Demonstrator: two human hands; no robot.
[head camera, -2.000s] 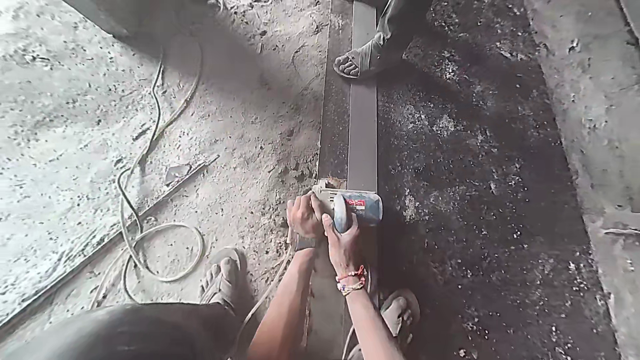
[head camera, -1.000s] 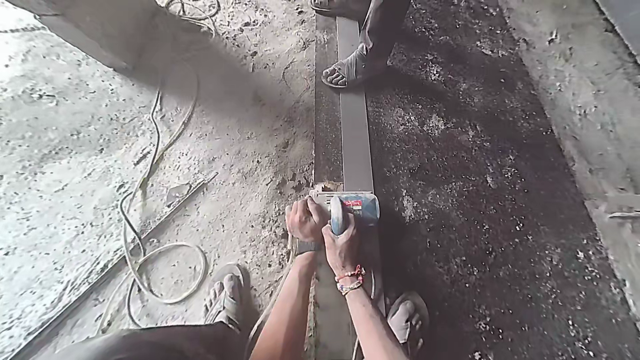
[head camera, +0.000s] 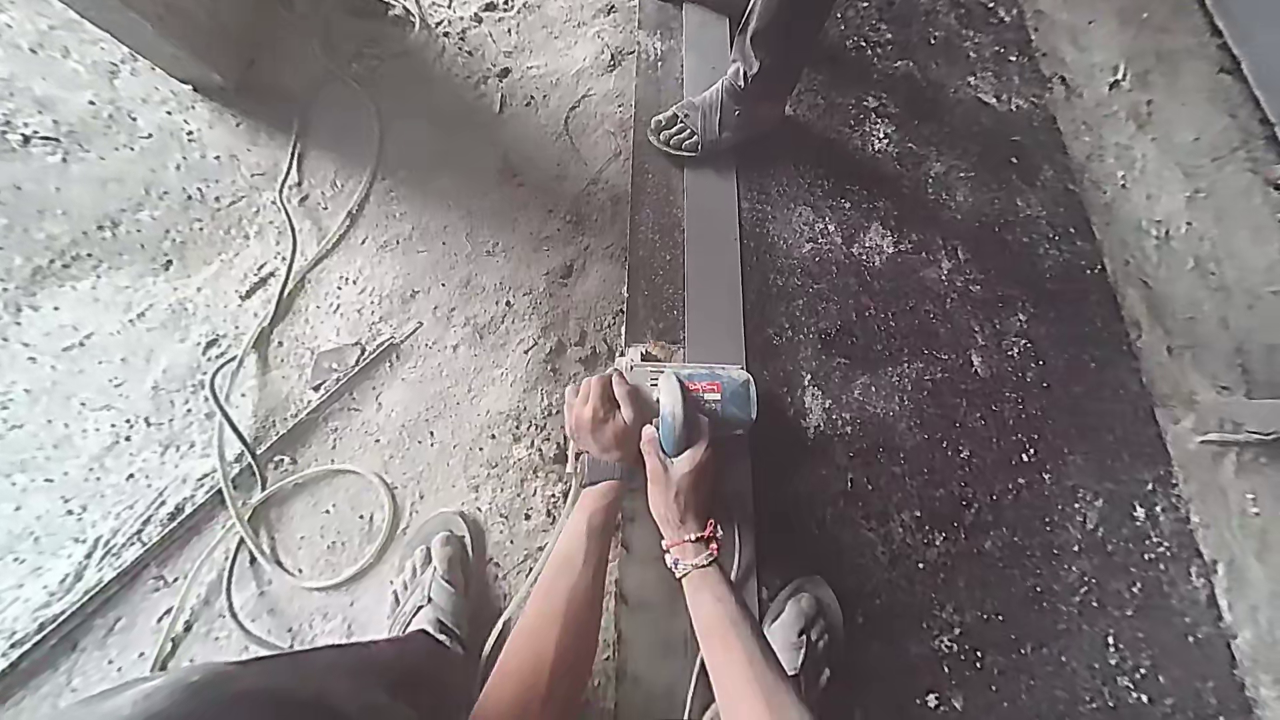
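Observation:
A blue handheld power saw with a dusty metal base (head camera: 735, 398) rests on a long dark stone-like slab (head camera: 658, 250), beside a smooth grey straight strip (head camera: 713, 260) that lies along it. My right hand (head camera: 682, 480), with beaded bracelets at the wrist, is closed around the saw's rear handle. My left hand (head camera: 603, 420) grips the left side of the saw, where its fingers hide the part they hold. Blade and cut line cannot be seen from above.
Another person's sandalled foot (head camera: 690, 125) stands on the strip ahead. A pale cable (head camera: 370, 570) lies looped on the dusty floor at left, near a thin straight bar (head camera: 290, 420). My feet stand either side of the slab. A dark speckled slab (head camera: 950, 400) extends at right.
Both hands remain on the saw. Compared with one second ago, less of the other person's feet shows at the top; the view has shifted slightly.

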